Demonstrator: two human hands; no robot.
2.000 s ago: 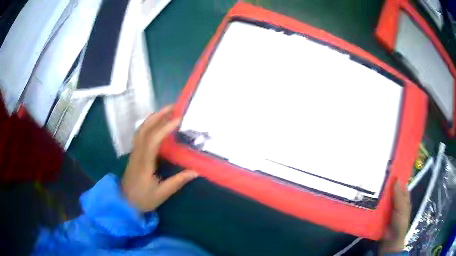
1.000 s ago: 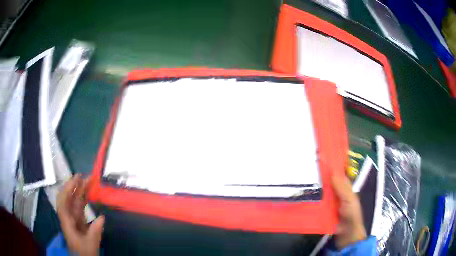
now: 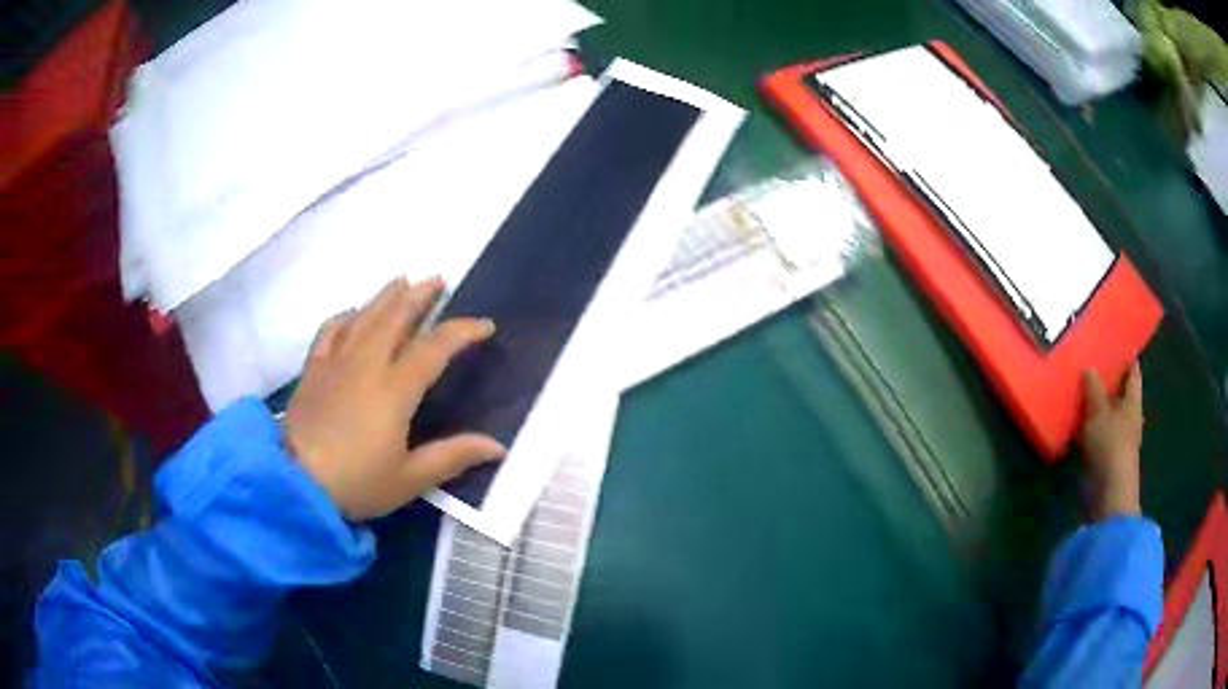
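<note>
A display panel [image 3: 990,175] with a bright white face and thin black frame lies on a red foam tray [image 3: 916,256] at the upper right. My right hand [image 3: 1112,438] is at the tray's near right corner, its fingers against the edge. My left hand [image 3: 384,397] rests on the lower left part of a black tape sheet [image 3: 572,222] with a white border, thumb and finger spread on it. Whether it grips the sheet's edge cannot be told.
White sheets [image 3: 323,108] lie at the upper left. A ladder-patterned sticker sheet [image 3: 519,579] lies under the black sheet, and another in a clear sleeve [image 3: 754,256] is beside it. Part of another red tray [image 3: 1199,606] shows at the lower right. Red foam [image 3: 67,215] is at the far left.
The view has swung left. The red tray with the panel has moved away to the upper right. My left hand has left the tray's side and is on the black tape sheet.
</note>
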